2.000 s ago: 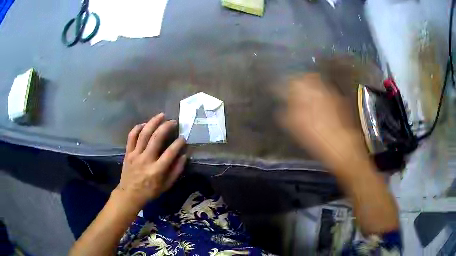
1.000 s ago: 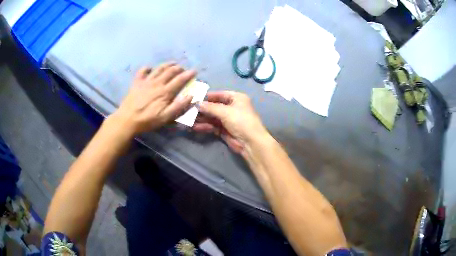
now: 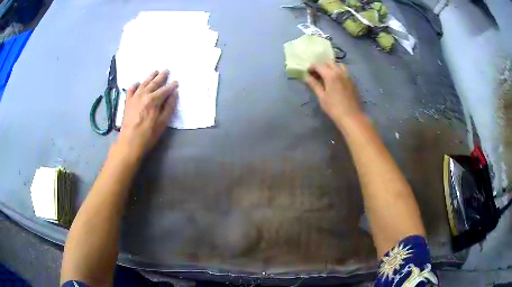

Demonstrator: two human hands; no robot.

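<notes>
My left hand (image 3: 149,106) lies with spread fingers on the lower part of the white stack (image 3: 168,50), which has jagged edges. My right hand (image 3: 334,87) has its thumb and fingertips at the lower right edge of the pale yellow-green cut pieces (image 3: 306,53). Whether a piece is gripped is hard to tell. The finished stack (image 3: 45,193), white on top with olive-green sides, stands at the left table edge. A small grey shape, perhaps the template (image 3: 365,222), is partly hidden by my right forearm.
Green-handled scissors (image 3: 106,109) lie left of the white stack. The iron (image 3: 469,196) rests at the right table edge. Olive-green bundles (image 3: 359,21) and small dark metal loops (image 3: 339,52) lie at the upper right. A blue bin (image 3: 12,59) shows at the left.
Both hands have left the finished stack near the left table edge. My left hand has moved onto the white stack, my right hand to the yellow-green pieces. The camera view has shifted.
</notes>
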